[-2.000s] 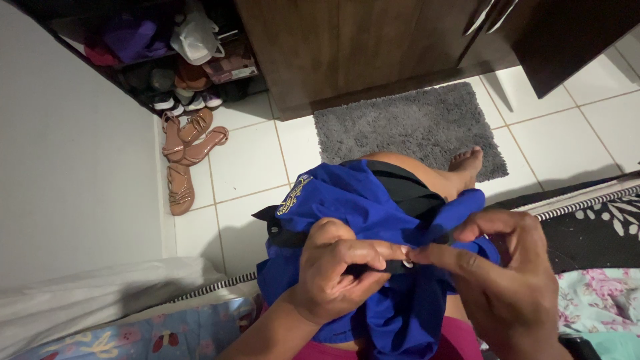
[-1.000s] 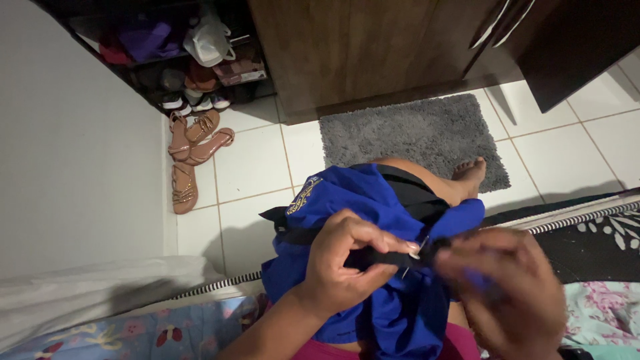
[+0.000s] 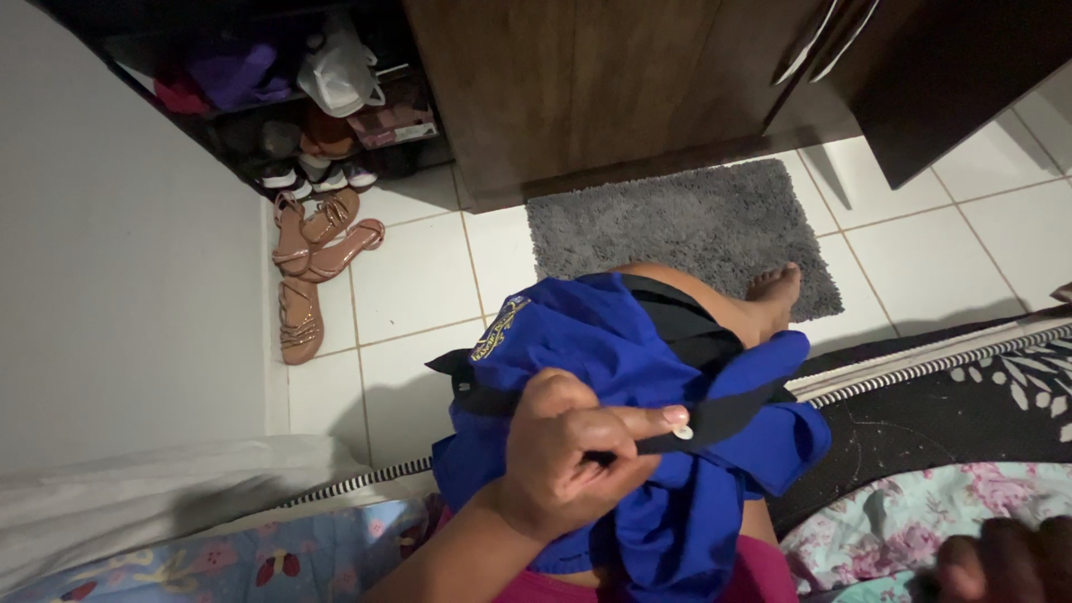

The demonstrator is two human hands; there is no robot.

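A blue shirt [image 3: 578, 327] with black trim and a yellow embroidered emblem lies across my lap. My left hand [image 3: 574, 448] pinches its black placket [image 3: 733, 412], one fingertip right beside a small white button [image 3: 683, 432]. At the lower right edge, over the floral cloth, is my right hand [image 3: 1005, 557], partly out of view and dark; whether it holds anything cannot be told. No needle or thread can be made out.
Patterned bedding [image 3: 930, 511] lies on both sides of my lap. On the tiled floor are a grey shaggy rug [image 3: 670, 218] and brown sandals [image 3: 300, 322]. Beyond stand a shoe rack [image 3: 243, 109] and a dark wooden wardrobe [image 3: 620, 92] with one door open.
My right hand has moved away from the button and placket to the lower right edge. My left hand still holds the placket at the button.
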